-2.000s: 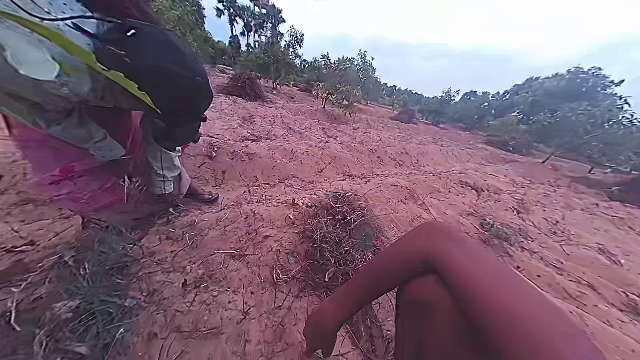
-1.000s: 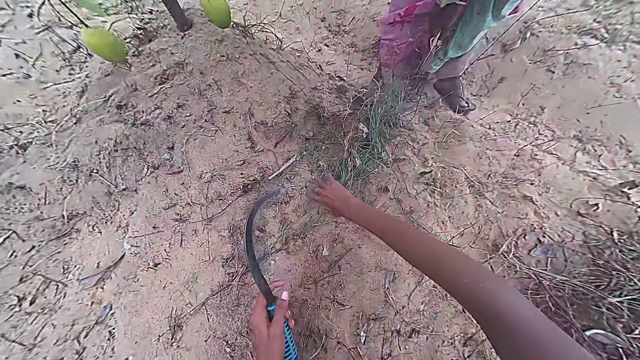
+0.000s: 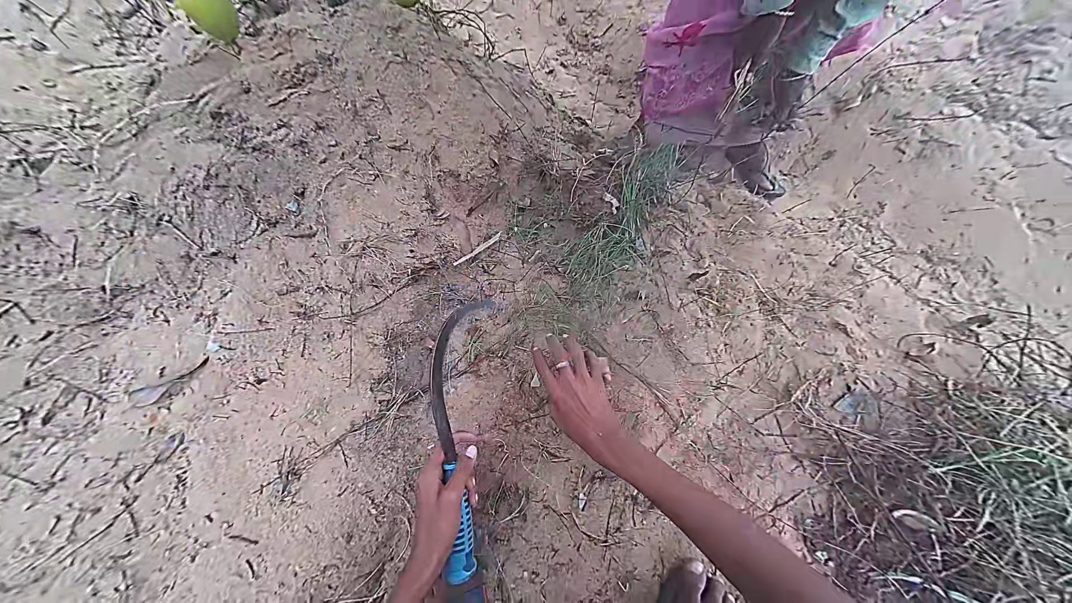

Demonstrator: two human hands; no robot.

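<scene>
My left hand (image 3: 440, 511) is closed around the blue handle of a sickle (image 3: 440, 385), whose dark curved blade points away from me and bends right at the tip. To the right of the blade, my right hand (image 3: 578, 394) is spread low over the sandy soil, a ring on one finger, with nothing seen in its grip. Just beyond its fingertips grows a sparse patch of grass (image 3: 557, 310), and a denser green grass tuft (image 3: 624, 226) stands farther off, near the other person's foot.
Another person (image 3: 695, 75) in a pink patterned cloth stands at the upper right, a sandaled foot beside the grass. A heap of pulled grass and twigs (image 3: 946, 494) lies at the lower right. Dry twigs litter the soil. A green leaf (image 3: 209, 17) hangs at the upper left.
The view has swung down from the field to the ground. The sickle in my left hand came into sight by one second ago. Since then, my right hand has drawn back from beside the grass tuft.
</scene>
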